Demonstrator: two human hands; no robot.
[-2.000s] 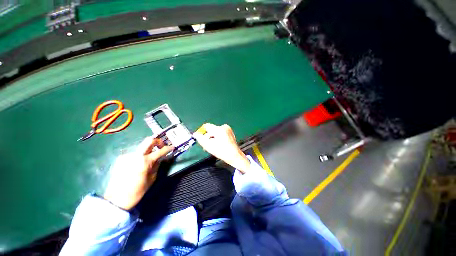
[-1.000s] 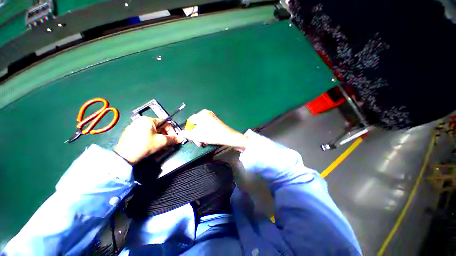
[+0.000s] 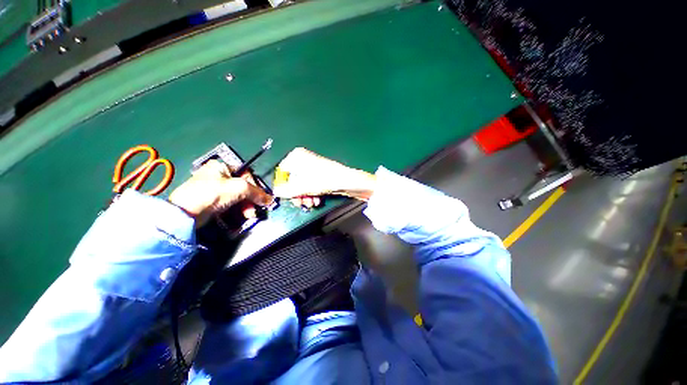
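Observation:
The light grey housing (image 3: 219,153) lies at the bench's front edge, mostly hidden under my left hand (image 3: 215,194). My left hand holds the housing and a short length of black cable (image 3: 254,156), whose pale tip points up and right. My right hand (image 3: 307,177), with an orange-yellow finger cot (image 3: 281,181), is closed beside the housing's right side; what its fingertips pinch is hidden. A thick black cable bundle (image 3: 282,274) lies across my lap.
Orange-handled scissors (image 3: 143,171) lie left of the work, blades partly behind my left sleeve. A raised green line (image 3: 151,83) runs behind the bench. At right are a large black hanging mass (image 3: 603,83), a metal frame (image 3: 548,184) and a red bin (image 3: 503,135).
Since two seconds ago, my left hand has moved over the housing and covers more of it, and a black cable end now sticks up from it. The view has shifted slightly.

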